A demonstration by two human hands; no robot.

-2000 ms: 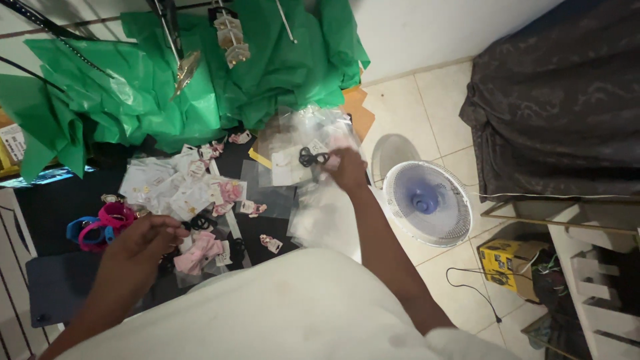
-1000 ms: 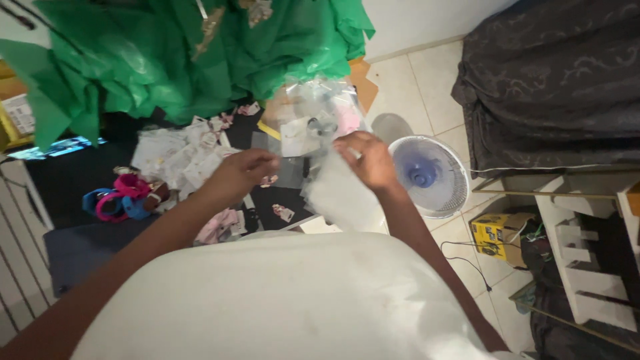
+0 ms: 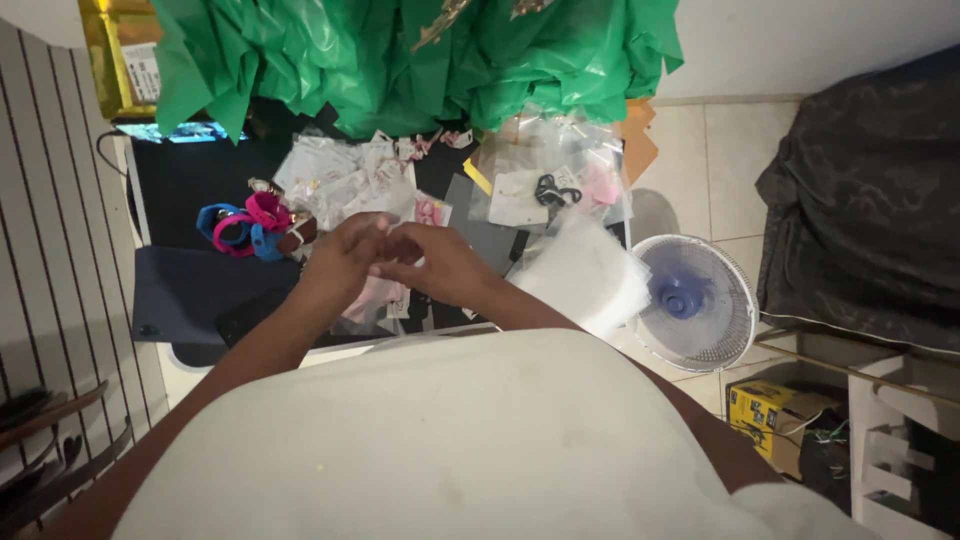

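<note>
My left hand (image 3: 346, 251) and my right hand (image 3: 431, 262) meet over the middle of the black tabletop, fingertips close together. A clear plastic bag (image 3: 397, 206) appears to be between them; its contents are hidden. Just behind lies a pile of small clear packets with white cards (image 3: 322, 172). Pink fabric items (image 3: 373, 296) lie partly under my hands. Pink and blue wristbands (image 3: 266, 214) are left of my left hand. To the right, black looped bands (image 3: 556, 191) rest on a white card (image 3: 517, 199), in front of which spreads a stack of clear plastic bags (image 3: 585, 274).
Green plastic sheeting (image 3: 375, 67) hangs along the back. A dark blue flat case (image 3: 202, 292) lies at the table's left. On the tiled floor, right of the table, are a white fan (image 3: 694, 304) and a yellow box (image 3: 754, 420). Dark fabric (image 3: 862, 202) covers something at the right.
My right hand has moved left from the stack of clear bags to meet my left hand. Two seconds ago it was at the black looped bands, while my left hand was near the pink fabric items.
</note>
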